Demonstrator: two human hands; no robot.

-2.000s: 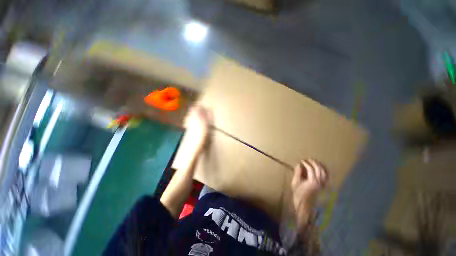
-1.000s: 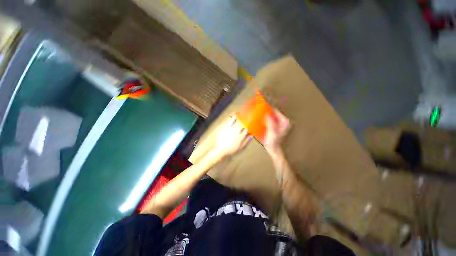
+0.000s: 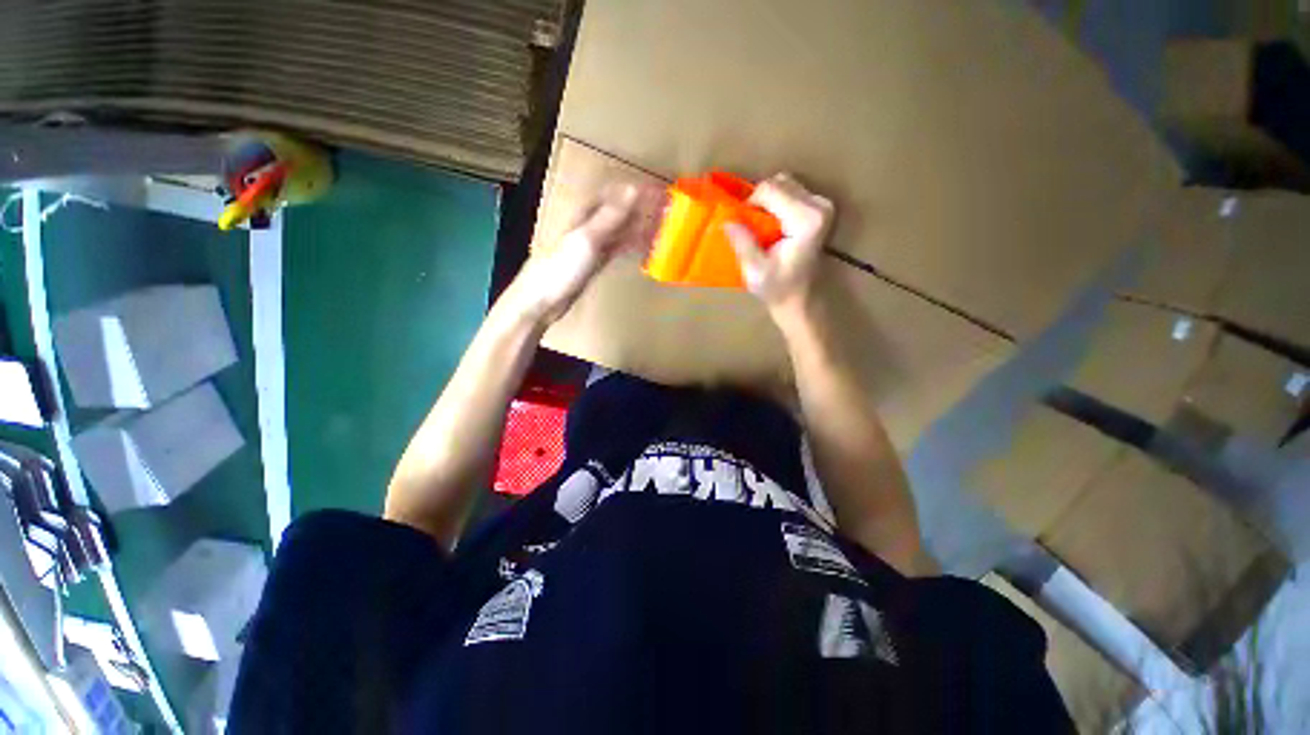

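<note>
A closed brown shipping carton [image 3: 920, 129] stands in front of me, its flaps meeting at a dark seam. My right hand [image 3: 784, 244] grips the bright orange tape dispenser [image 3: 700, 233] over the seam, near the carton's left end. My left hand [image 3: 586, 256] is beside the dispenser's left side, fingers over the carton top by the seam. Whether its fingertips hold tape cannot be made out.
The green conveyor belt [image 3: 379, 309] at left bears several white product boxes [image 3: 148, 345]. Scissors [image 3: 254, 193] stand in a yellowish holder [image 3: 306, 170]. Flat cartons [image 3: 273, 72] lie beyond the belt. A red crate [image 3: 532, 447] is under its edge. Closed cartons [image 3: 1164, 539] stand at right.
The orange dispenser lay by the belt end two seconds ago; my right hand took hold of it. The view has since turned and come closer to the carton's left end.
</note>
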